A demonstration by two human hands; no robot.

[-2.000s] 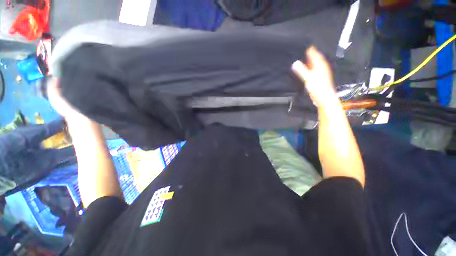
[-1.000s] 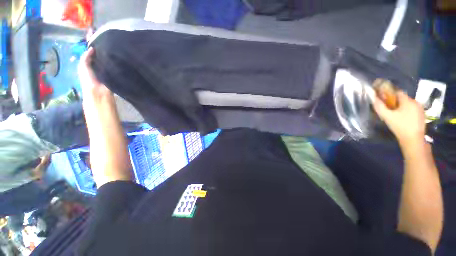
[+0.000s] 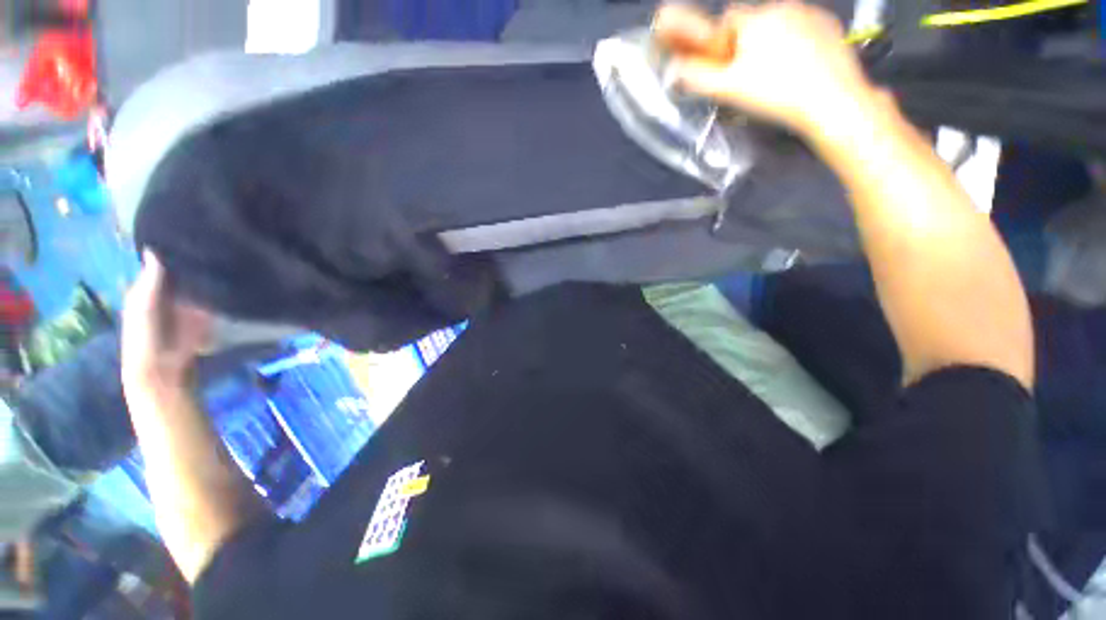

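Note:
A black garment (image 3: 364, 158) lies over the light-grey padded pressing arm (image 3: 152, 115), bunched at its left end. My right hand (image 3: 776, 55) grips the orange-brown handle of the steam iron (image 3: 661, 115). The iron's silvery body is at the right end of the garment, its lower side hidden or blurred. My left hand (image 3: 158, 327) is at the garment's lower left edge, thumb up against the cloth; whether the fingers grip it is hidden. A pale grey strip (image 3: 570, 227) shows along the garment's near edge.
The yellow line (image 3: 1007, 12) and a black hose run off at the upper right. The white iron rest (image 3: 976, 167) is behind my right forearm. Blue plastic crates (image 3: 303, 418) are below the board at left. A white patch (image 3: 283, 24) and blue cloth (image 3: 425, 18) lie at the far side.
My right hand left the garment, took hold of the iron, and has brought it left from the right end to the garment. My left hand stays at the garment's left end.

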